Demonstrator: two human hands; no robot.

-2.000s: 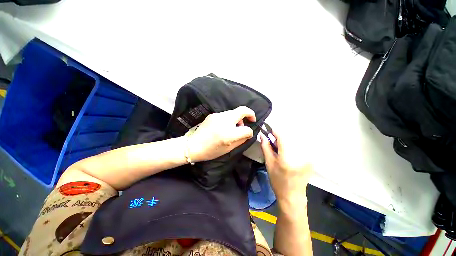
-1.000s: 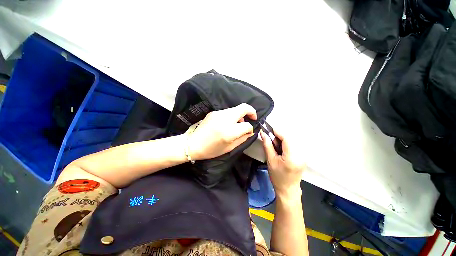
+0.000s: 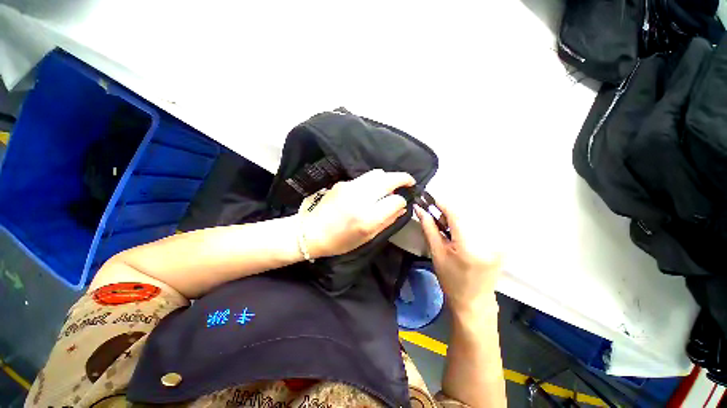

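Observation:
A black fabric bag (image 3: pixel 363 139) is held open over the table's near edge, with a printed label (image 3: pixel 312 177) on its inside. My left hand (image 3: pixel 355 213) lies across it, shut on the bag, pinching the dark seam edge between the fingertips. My right hand (image 3: pixel 458 251) is just right of the seam and holds small dark thread snips (image 3: pixel 434 213), their tips close to the pinched edge. The snips' blades are partly hidden by my fingers and the bag. Loose threads are too small to tell.
The white-covered table (image 3: pixel 510 159) stretches ahead. Black bags (image 3: pixel 654 135) are piled at the right. A large blue bin (image 3: pixel 131 175) with dark items stands at the left. A small light blue container (image 3: pixel 420 299) sits below the table edge. Yellow floor lines show below.
The bag and left hand have shifted very slightly right. The right hand with the snips has tilted and moved a little at the seam.

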